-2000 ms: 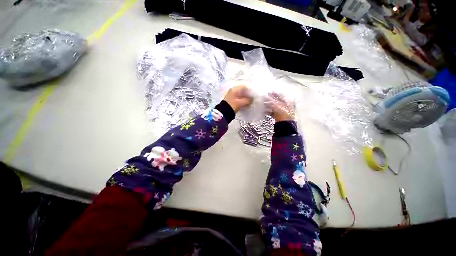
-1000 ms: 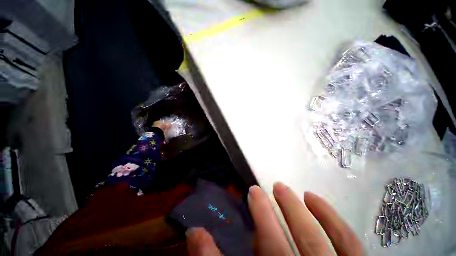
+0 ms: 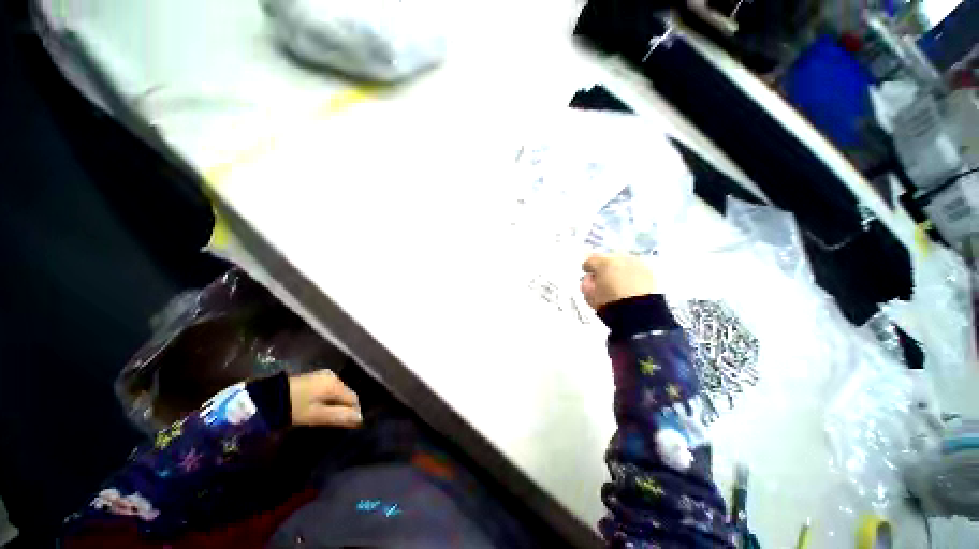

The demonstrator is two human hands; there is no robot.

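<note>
My right hand is at the near edge of a large crumpled clear bag of packeted metal buckles on the table. Its fingers are curled at the film; whether they grip a packet cannot be told. A heap of loose metal buckles lies just right of my right sleeve, glinting and dark. My left hand is below the table edge, beside the waste bag, with its fingers curled. Nothing shows in it, but its inner side is hidden.
The clear waste bag hangs below the table edge at left. A closed grey bag lies at the back left. Black bundles lie at the back. Clear film, yellow tape and part of a fan are at right.
My left hand has come out of the waste bag toward me. My right hand has moved from the near table edge out to the large packet bag. The view has turned right.
</note>
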